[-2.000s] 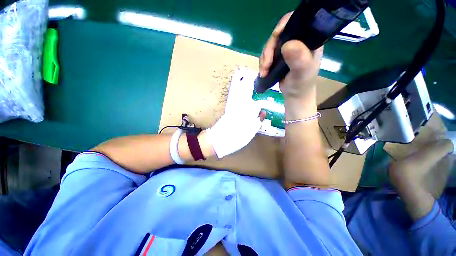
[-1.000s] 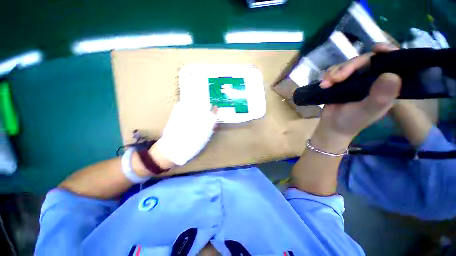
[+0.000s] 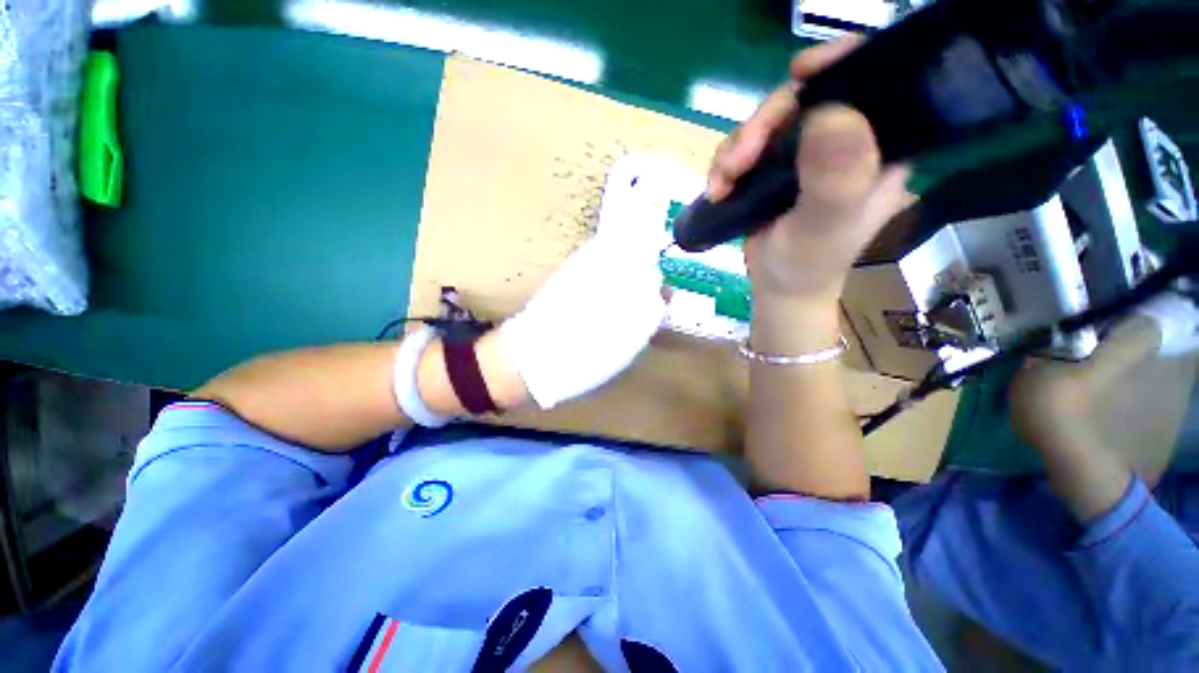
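My left hand (image 3: 592,316), in a white glove with a dark red strap and a white band at the wrist, holds the left side of the white housing (image 3: 636,178). A green circuit board (image 3: 710,274) lies in the housing. My bare right hand (image 3: 815,197) grips the thick black electric screwdriver (image 3: 907,99). The screwdriver's tip is at the upper left part of the board. My right hand and forearm hide the housing's right side. Small dark screws (image 3: 575,184) lie loose on the cardboard left of the housing.
The tan cardboard sheet (image 3: 487,171) lies on the green bench (image 3: 289,197). A white and black screw feeder (image 3: 1012,263) stands at the right, with a cord before it. A green-handled knife (image 3: 100,129) and a bulging plastic bag (image 3: 40,158) are at the left. Another person's arm (image 3: 1091,434) is at right.
One second ago my right hand held the screwdriver by the feeder; it is now over the board. My left hand still holds the housing. The camera view has also shifted.
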